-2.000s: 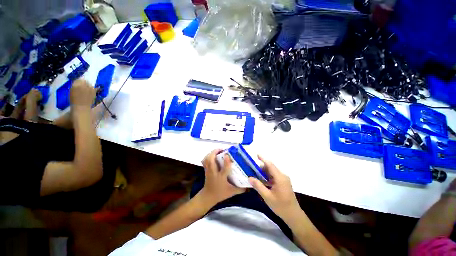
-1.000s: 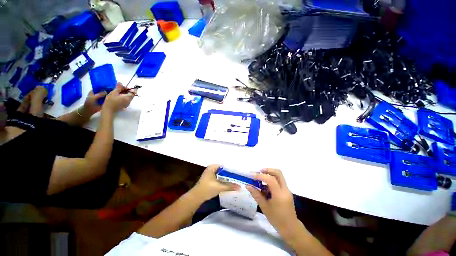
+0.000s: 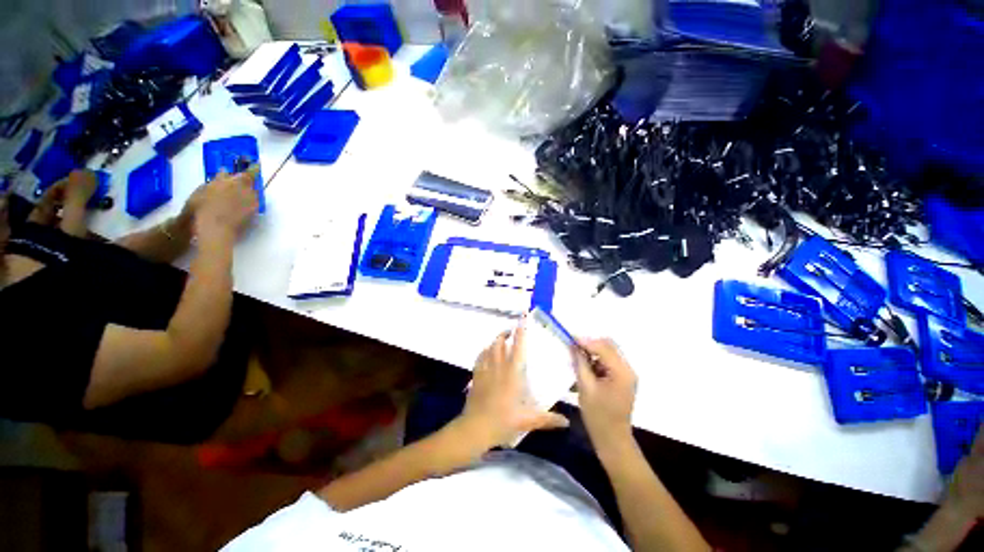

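Note:
A packed unit [image 3: 548, 361] with a white face and a blue edge is tilted between my hands, just off the table's front edge. My left hand [image 3: 502, 388] supports its white face from the left, with the thumb low across it. My right hand [image 3: 606, 388] grips its right edge, and a dark bit shows at those fingers. A flat printed card [image 3: 491, 276] with blue edges lies on the table beyond my hands. Left of it is a blue tray [image 3: 399, 244] with a black coil, then a white finished pack [image 3: 328, 256].
Blue filled trays [image 3: 768, 321] lie at the right, below a large black cable pile [image 3: 647, 194]. A silvery rectangle [image 3: 450, 196] lies mid-table, with a clear plastic bag [image 3: 523, 67] behind. A person's hands [image 3: 223, 205] work at the left. Another person's arm [image 3: 955, 507] shows lower right.
The unit in my hands has turned from lying level to tilted upright, and my left hand has moved right along it. Another blue tray shows at the right edge. The person at left has shifted their hands.

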